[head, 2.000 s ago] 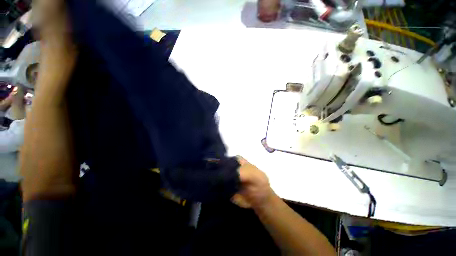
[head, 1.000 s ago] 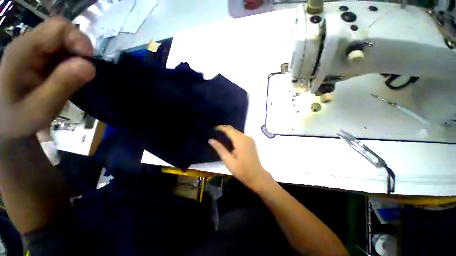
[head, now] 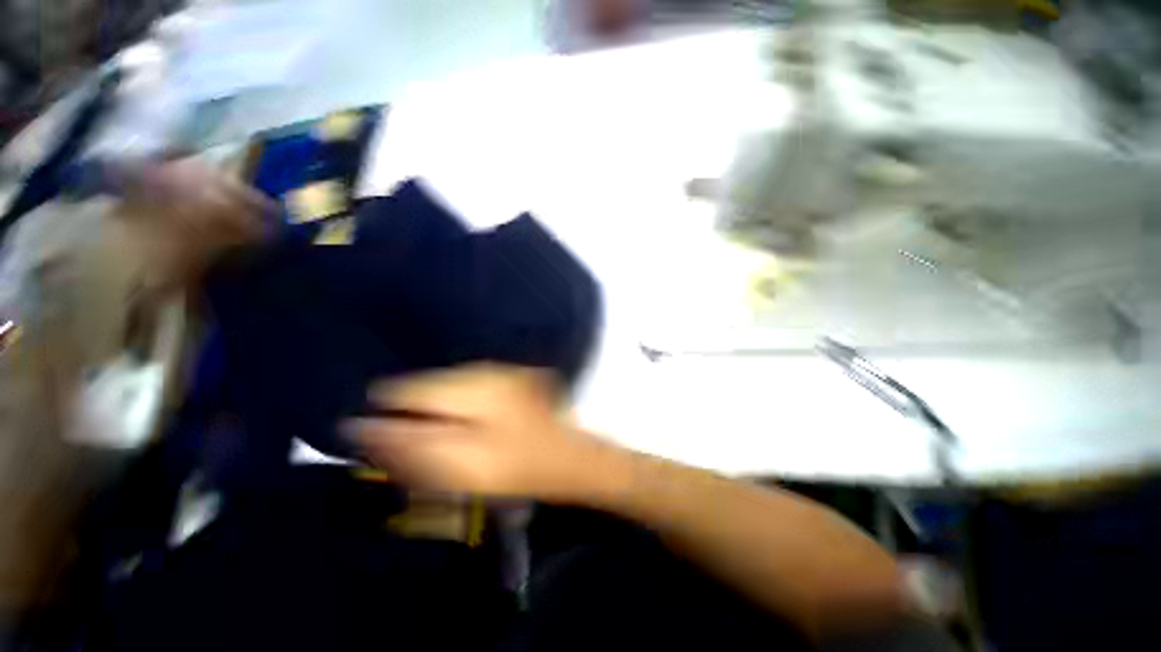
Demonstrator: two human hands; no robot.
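The frame is strongly blurred. A dark navy garment piece (head: 478, 293) lies on the left part of the white table and hangs over its front edge. My right hand (head: 471, 427) is over the garment's front part, fingers pointing left; whether it grips the cloth cannot be told. My left hand (head: 197, 223) is a blur at the garment's far left end, and its grip cannot be made out. Small cream tags (head: 318, 200) show beside the cloth at the upper left.
The white sewing machine (head: 980, 178) stands at the right. Silver thread snips (head: 879, 386) with a dark cord lie near the table's front edge. A thin pale-handled tool (head: 974, 290) lies behind them on the machine bed. A blue-lined trough (head: 290, 162) is at the upper left.
My right hand has moved left across the garment. My left hand has gone lower and farther from the camera. More cream tags show at the upper left. The view has shifted and blurred.
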